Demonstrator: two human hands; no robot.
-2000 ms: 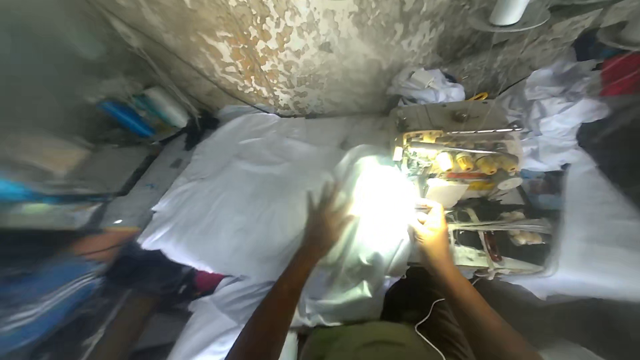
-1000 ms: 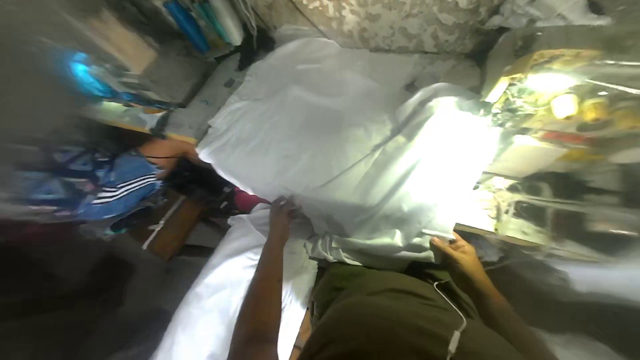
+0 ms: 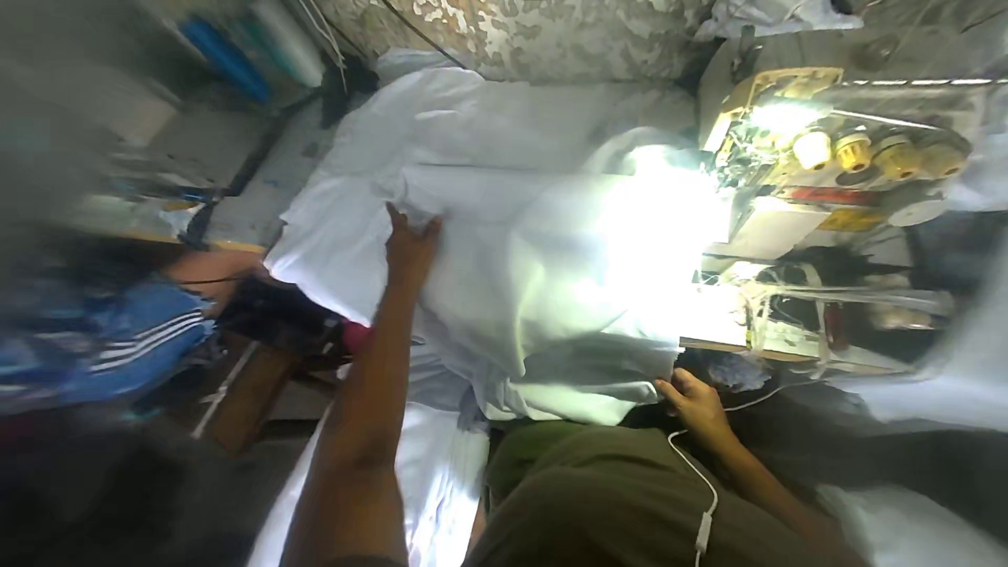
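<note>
White fabric [image 3: 488, 260] is spread over the work table and hangs over its front edge. On the left part of the cloth lies my left hand [image 3: 411, 240], fingers apart, pressing or touching the surface; whether it pinches any cloth is unclear. At the lower right, my right hand [image 3: 693, 402] holds the cloth's near corner between thumb and fingers. Right of the fabric stands an industrial sewing machine [image 3: 835, 150] with yellow tension knobs and a lit lamp. The lamp's glare hides the cloth beside the needle area.
Loose threads [image 3: 787, 295] run across the machine's table. More white cloth [image 3: 441, 488] hangs by my lap. At left, another person in blue striped clothing [image 3: 150, 339] is near a neighbouring table [image 3: 260, 189]. A peeling wall [image 3: 551, 35] stands behind; a white cable [image 3: 705, 488] lies over my clothing.
My left hand has moved from the cloth's near edge up onto its left part. My right hand, at the machine two seconds ago, is now at the near corner. The view has shifted.
</note>
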